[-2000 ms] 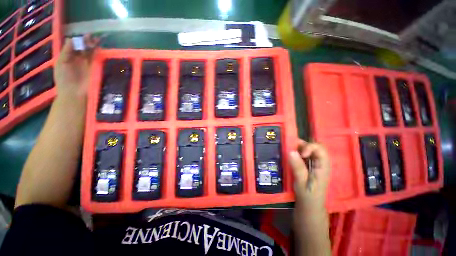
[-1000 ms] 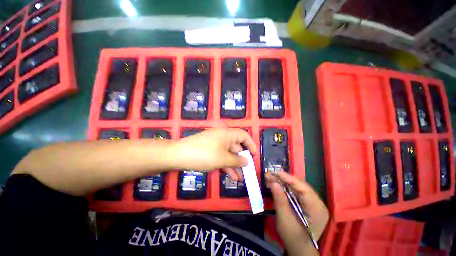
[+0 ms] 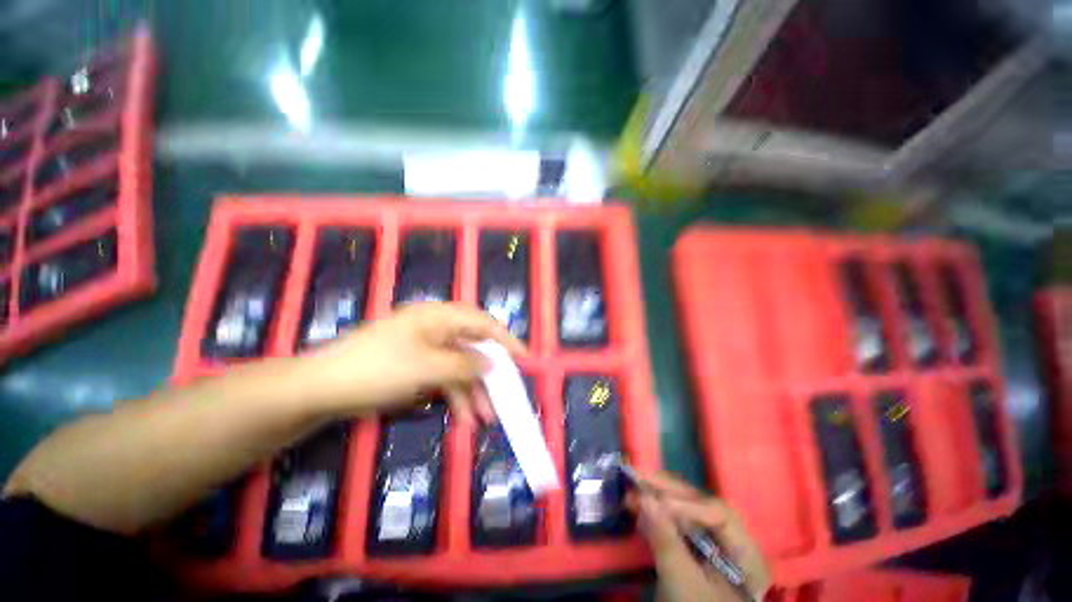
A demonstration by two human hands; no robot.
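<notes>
My left hand (image 3: pixel 437 350) holds a narrow white label strip (image 3: pixel 517 417) over the middle of a red foam tray (image 3: pixel 411 573). The tray holds black open-backed phones in two rows. My right hand (image 3: pixel 694 529) holds dark tweezers (image 3: pixel 710 557); their tip is at the right edge of the lower-right phone (image 3: pixel 595 453), near its silver area. The picture is blurred, and I cannot tell whether a label is at the tip or whether it touches the phone. My left hand and forearm hide parts of several phones.
A second red tray (image 3: pixel 752 470) with phones and some bare slots lies on the right. Another tray (image 3: pixel 135 223) stands at the far left. White label sheets (image 3: pixel 470 173) lie behind the middle tray. A grey boxy instrument (image 3: pixel 694 82) stands at the back right.
My left hand came from the tray's upper left corner to its middle with the strip. My right hand left the tray's right edge for the lower-right phone. The whole view has shifted and blurred.
</notes>
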